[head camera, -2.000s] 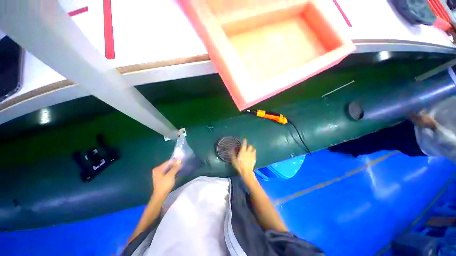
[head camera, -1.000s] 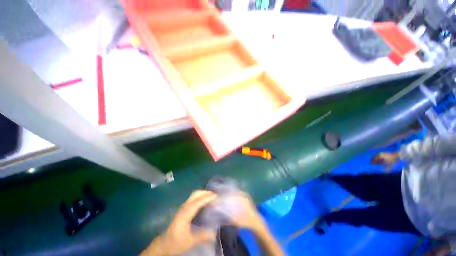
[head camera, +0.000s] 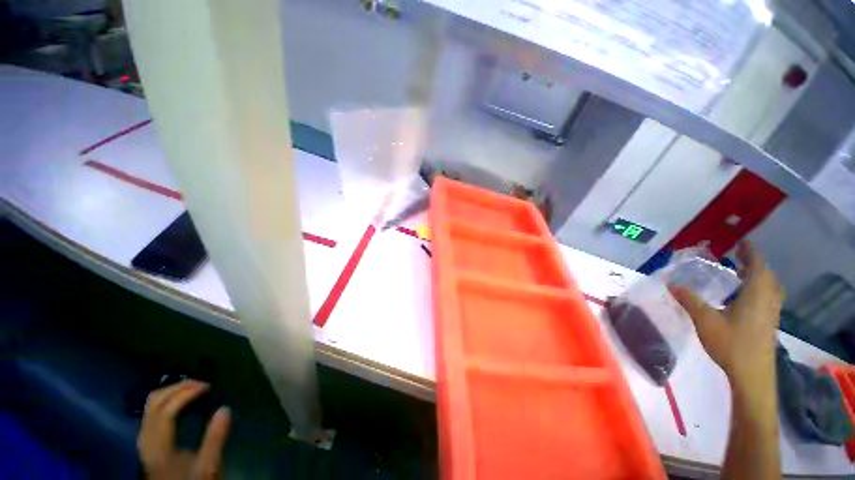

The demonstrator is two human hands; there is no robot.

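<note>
My right hand (head camera: 739, 323) reaches up at the right over the white shelf. Its thumb and fingers are around the top of a clear plastic bag (head camera: 698, 274). Dark contents (head camera: 641, 339) lie in the bag's lower end, at or just above the shelf surface, to the right of the salmon-red foam tray (head camera: 525, 330). My left hand (head camera: 185, 431) is low at the left over the dark bench, fingers apart and holding nothing; its wrist is cut off by the lower edge. The round dishes and the screwdriver are not in view.
A thick whitish post (head camera: 234, 197) stands left of the tray. A black phone-like rectangle (head camera: 175, 248) lies on the shelf (head camera: 281, 272) behind it. Red tape lines mark the shelf. A clear sheet or bag (head camera: 375, 155) stands behind. Dark grey cloth-like material (head camera: 810, 398) lies far right.
The view has tilted up from the bench to the shelf. My hands, together around the bag earlier, are now far apart. My right hand has taken the bag up to the shelf; my left hand has let go.
</note>
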